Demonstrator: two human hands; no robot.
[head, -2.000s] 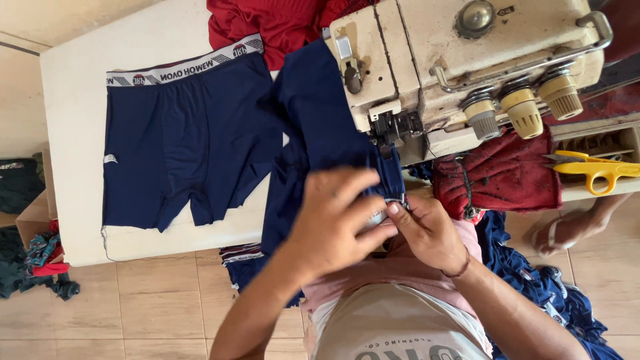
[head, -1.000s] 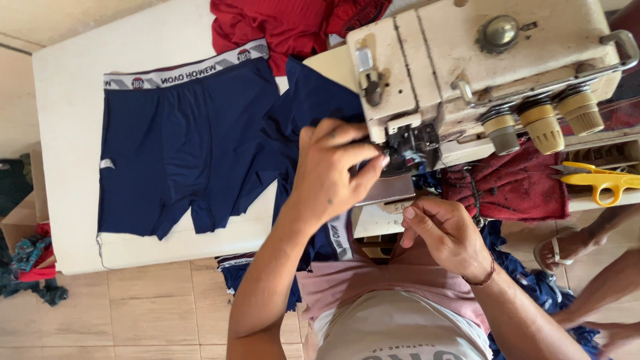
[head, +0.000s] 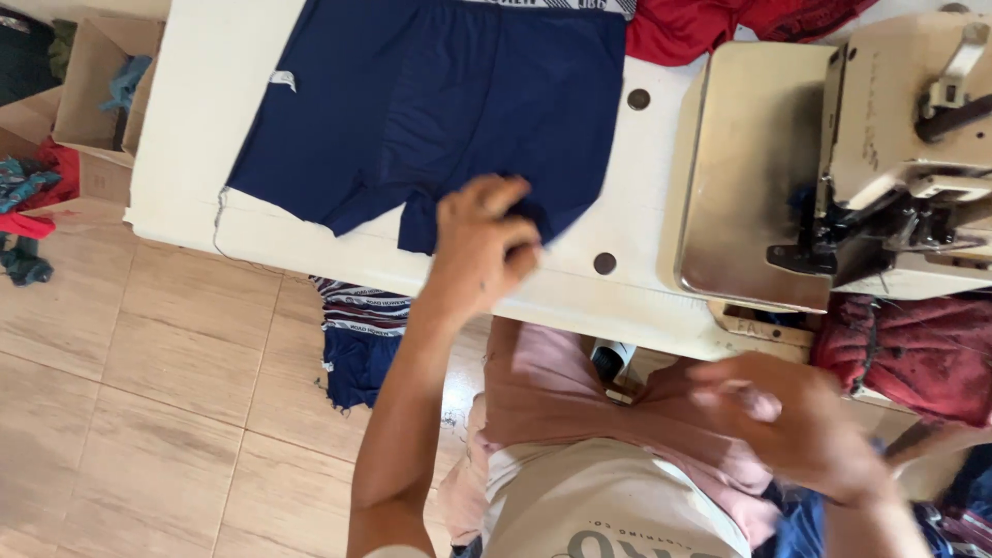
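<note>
Navy blue boxer shorts (head: 457, 108) with a grey and white waistband lie on the white sewing table (head: 186, 170). My left hand (head: 488, 240) is at the lower right leg of the shorts, fingers curled over the fabric; whether it pinches the cloth cannot be told. My right hand (head: 783, 418) is blurred above my lap, below the table edge, and no garment shows in it. To the right stands the sewing machine (head: 899, 147), with its metal plate (head: 752, 178) bare and its presser foot (head: 802, 258) showing.
Red fabric (head: 682, 31) lies behind at the table's back. A dark red cloth bundle (head: 914, 349) sits under the machine's front. Striped-waistband garments (head: 360, 349) hang or lie below the table edge. Cardboard boxes (head: 101, 85) with scraps stand at left, and navy garments are at lower right.
The navy fabric that was at the machine is gone from there. My left hand has moved left from the machine to the shorts; my right hand has moved away from the machine. The view has shifted left.
</note>
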